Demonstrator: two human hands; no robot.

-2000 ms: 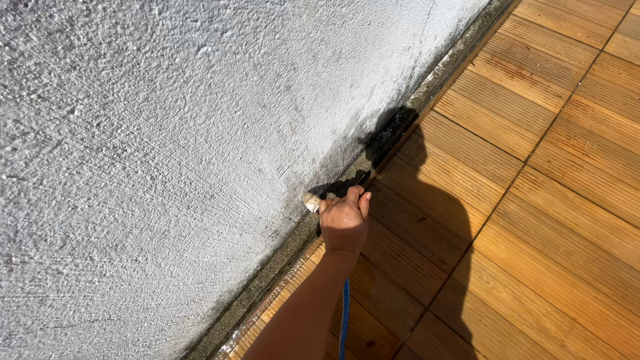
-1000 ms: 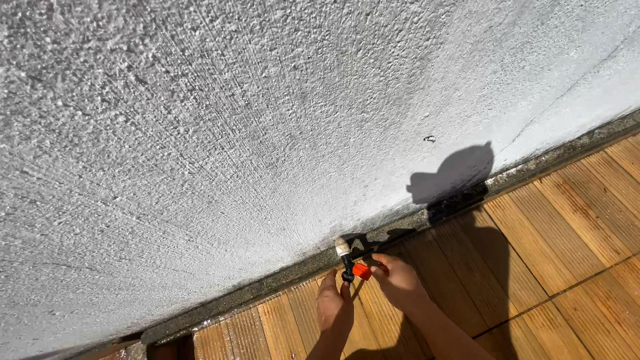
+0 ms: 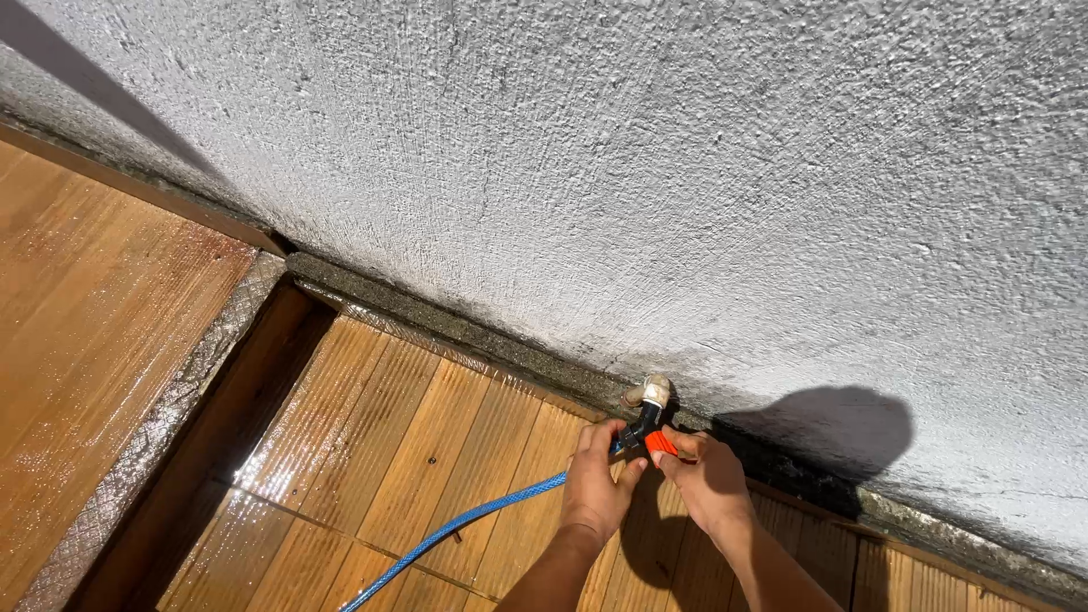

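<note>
A black plastic tap (image 3: 648, 418) with an orange-red handle (image 3: 660, 444) is joined to a whitish pipe elbow (image 3: 656, 390) at the foot of the wall. My right hand (image 3: 705, 480) grips the orange-red handle between thumb and fingers. At the tap's outlet, my left hand (image 3: 600, 480) holds the black connector (image 3: 631, 437), where the blue braided hose (image 3: 476, 513) ends. From there the hose curves down and left across the floor tiles. The fingertips partly hide the connector and the handle.
A rough white plastered wall (image 3: 544, 170) rises behind a narrow concrete kerb (image 3: 459, 327). Wet slatted wood-look tiles (image 3: 425, 442) cover the floor. To the left, a raised step with a metallic-looking edge (image 3: 170, 408) borders a dark gap. Shadows fall on wall and floor.
Two seconds ago only one hand showed at the tap; a second ago both were there. The view has swung left, bringing the step and more of the blue hose into sight.
</note>
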